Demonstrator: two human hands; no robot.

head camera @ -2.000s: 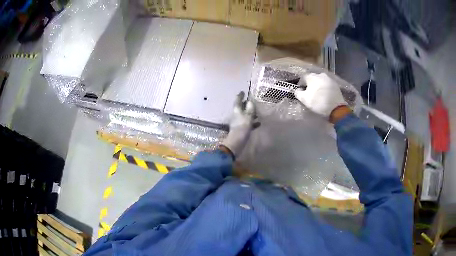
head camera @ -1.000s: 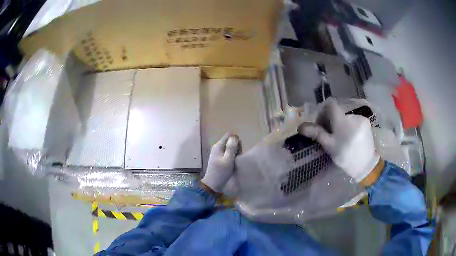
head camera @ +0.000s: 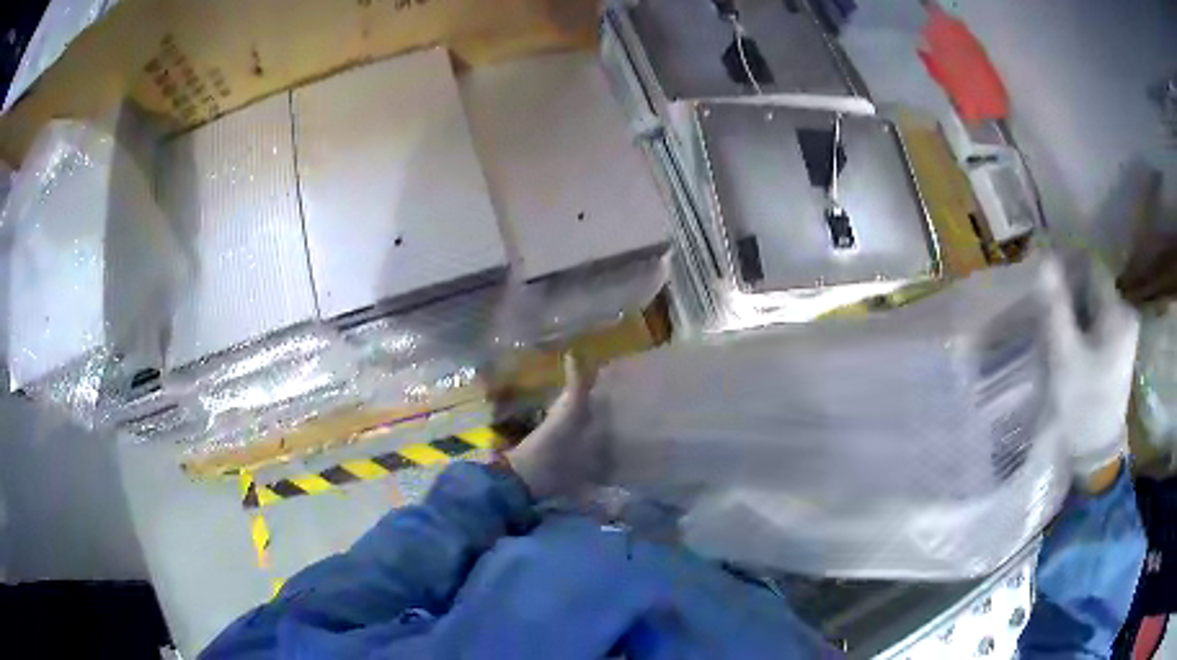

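A metal panel (head camera: 813, 400) in clear plastic wrap, blurred by motion, lies across the front of me. A dark slotted vent area shows at its right end. My left hand (head camera: 564, 445), in a white glove, holds its left edge with the thumb up. My right hand (head camera: 1095, 374), in a white glove and blurred, is at its right end; the fingers are partly hidden. The crumpled plastic wrap (head camera: 878, 535) hangs along the panel's near side.
Stacked grey-white panels (head camera: 394, 194) stand on a pallet before cardboard (head camera: 168, 65). Dark-faced units (head camera: 820, 194) stand behind the panel. Yellow-black tape (head camera: 374, 468) marks the floor. A ball transfer table (head camera: 987, 619) shows at lower right. A red-orange object (head camera: 962, 65) is at upper right.
The wrapped panel has been lifted off the stack side and swung to the right and level between both hands. My right hand has moved from its vent area to its right end. The view has turned right.
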